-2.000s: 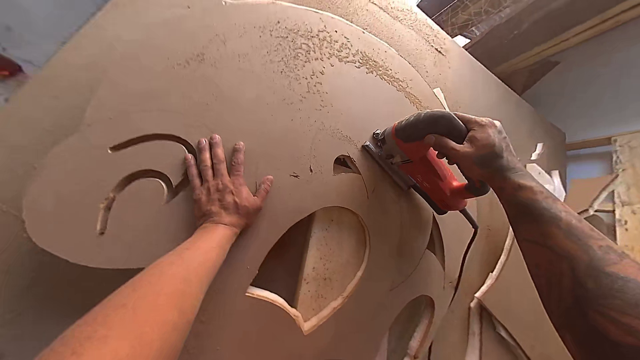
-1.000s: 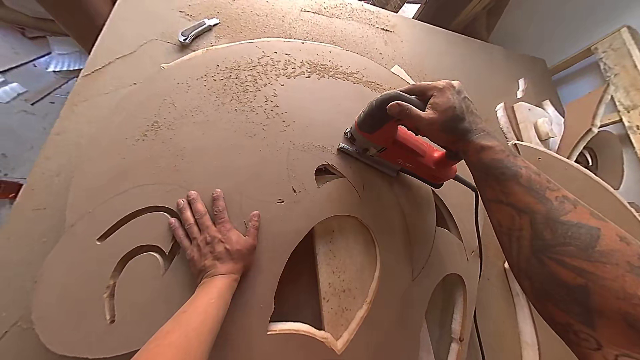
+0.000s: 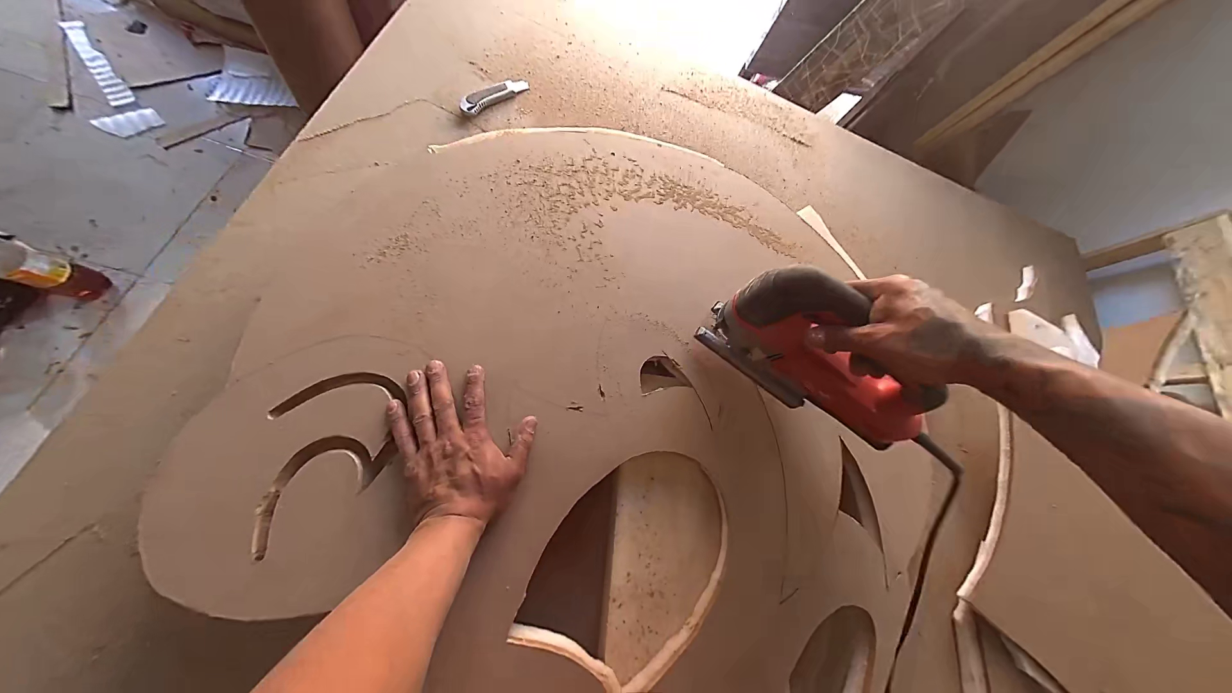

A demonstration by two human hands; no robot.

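Observation:
My left hand lies palm down, fingers spread, on a brown-faced foam-core panel, just right of two curved slots cut through it. My right hand grips the dark top handle of a red jigsaw. The saw is tilted, its metal base near a small curved opening with a drawn line running from it. Whether its blade touches the panel cannot be told. Below, between my hands, is a large leaf-shaped cutout with pale rough edges. A black cord trails down from the saw's rear.
A utility knife lies at the panel's far side. Cutting crumbs are scattered beyond my hands. Cut pieces and offcuts lie at the right. On the tiled floor at left are scraps and a bottle. A wooden frame stands at far right.
My left hand stays flat on the panel and my right hand keeps hold of the jigsaw. The saw's front sits a little farther from the small opening than one second ago. The view has shifted.

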